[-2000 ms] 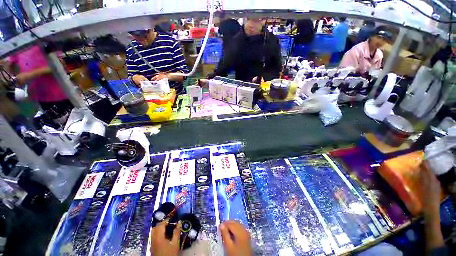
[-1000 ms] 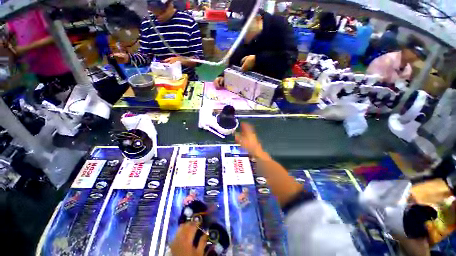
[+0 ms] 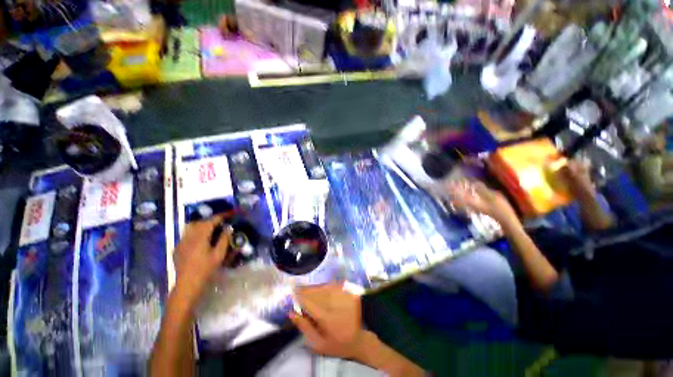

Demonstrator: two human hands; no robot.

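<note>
Two black round units with wires inside lie side by side on the blue printed cardboard; the nearer one (image 3: pixel 240 243) is at my left hand (image 3: pixel 199 254), whose fingers grip its left edge. A white housing (image 3: pixel 304 199) with a black round centre (image 3: pixel 299 248) lies just to the right. My right hand (image 3: pixel 330 318) is below this housing, fingers curled and slightly apart, with nothing visible in it. The picture is blurred.
Another white housing with a black centre (image 3: pixel 92 147) stands at the cardboard's upper left. At right, a neighbour's hands (image 3: pixel 480 202) are by a white part (image 3: pixel 413 158) and an orange pad (image 3: pixel 527 173). A yellow bin (image 3: pixel 133 59) is across the dark green bench (image 3: pixel 221 107).
My right hand has come back from its reach over the bench. The white housing from the bench now lies on the cardboard near my hands. The view has turned down and right.
</note>
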